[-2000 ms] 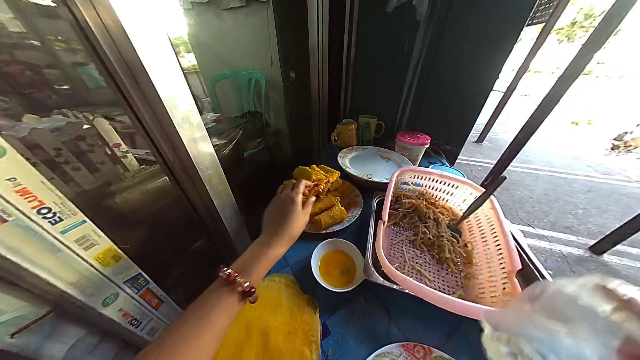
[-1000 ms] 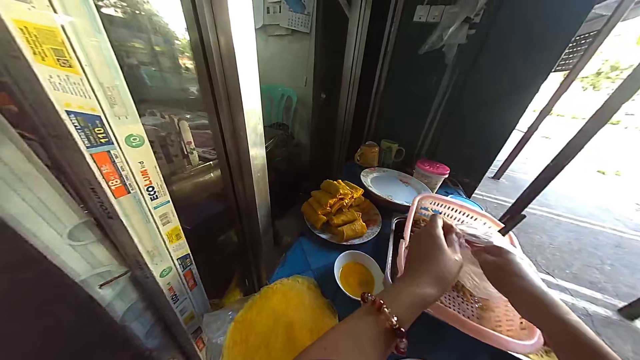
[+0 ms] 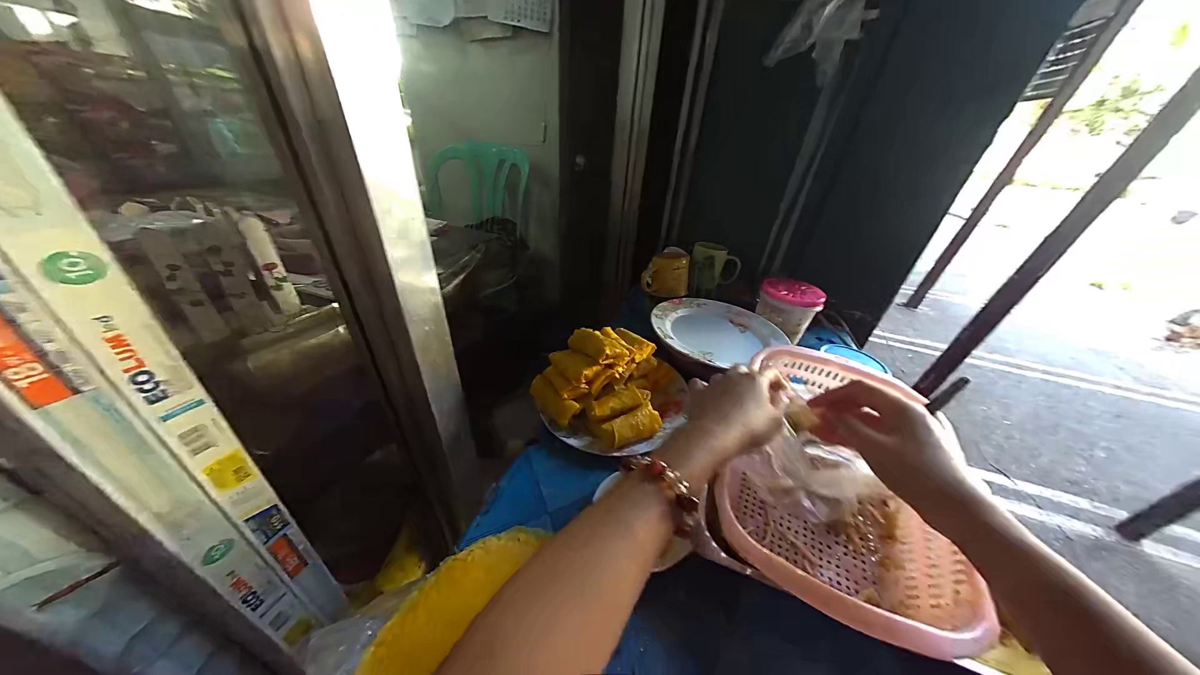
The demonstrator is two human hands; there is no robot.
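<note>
Above the pink plastic basket [image 3: 844, 614], my left hand [image 3: 736, 408] and my right hand [image 3: 877, 427] both grip the upper part of a clear plastic bag [image 3: 811, 478]. The bag hangs into the basket and covers part of the noodle-like filling [image 3: 877, 525]. Left of my left hand, a floral plate [image 3: 675, 427] holds a pile of yellow rolls [image 3: 600, 375]. Yellow wrapper sheets [image 3: 459, 591] lie at the lower left, partly behind my left forearm. That forearm also hides most of a white bowl [image 3: 607, 485].
Behind the basket are an oval white plate [image 3: 717, 333], a pink-lidded tub [image 3: 789, 307] and two mugs [image 3: 667, 274]. A metal-framed glass panel [image 3: 375, 234] stands at the left. Blue cloth [image 3: 539, 483] covers the table; dark bars [image 3: 1041, 253] rise at the right.
My left hand has left the roll pile, where it was two seconds ago, and moved right to the bag. The bag has come from the right edge to over the basket, and both hands are on it.
</note>
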